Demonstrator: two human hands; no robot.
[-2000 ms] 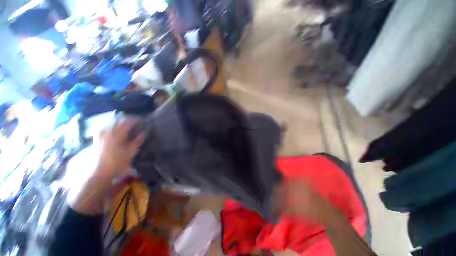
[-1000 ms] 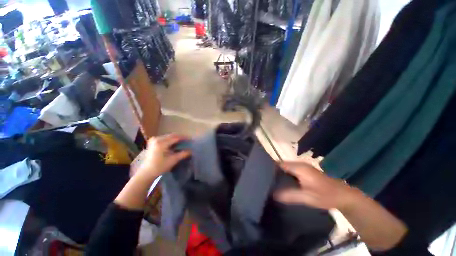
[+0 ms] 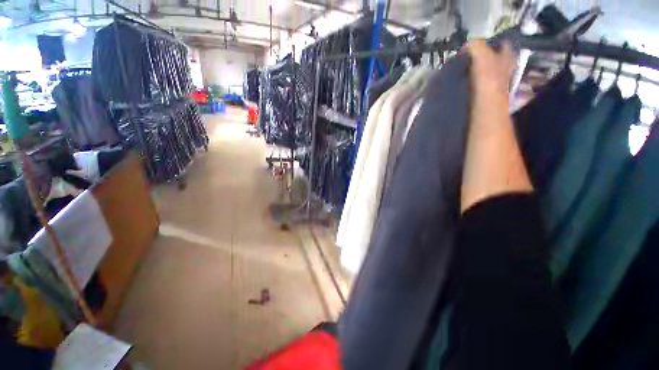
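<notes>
The dark grey coat (image 3: 415, 195) hangs long at the garment rail (image 3: 600, 50) on the right. My right hand (image 3: 493, 63) is raised at the coat's top, just under the rail, with its fingers closed around the collar or hanger area. The exact grip and the hanger hook are blurred. My black sleeve covers part of the coat. My left hand is not in view.
Cream coats (image 3: 376, 155) hang beyond the grey one, teal coats (image 3: 589, 173) to its right. The red sack (image 3: 303, 353) shows at the bottom edge. A brown board (image 3: 134, 231) stands left. Racks of bagged dark garments (image 3: 155, 94) line the aisle.
The grey coat has gone from in front of me to the rail at right. My right hand has risen with it. My left hand has left the view, and the camera has tilted up.
</notes>
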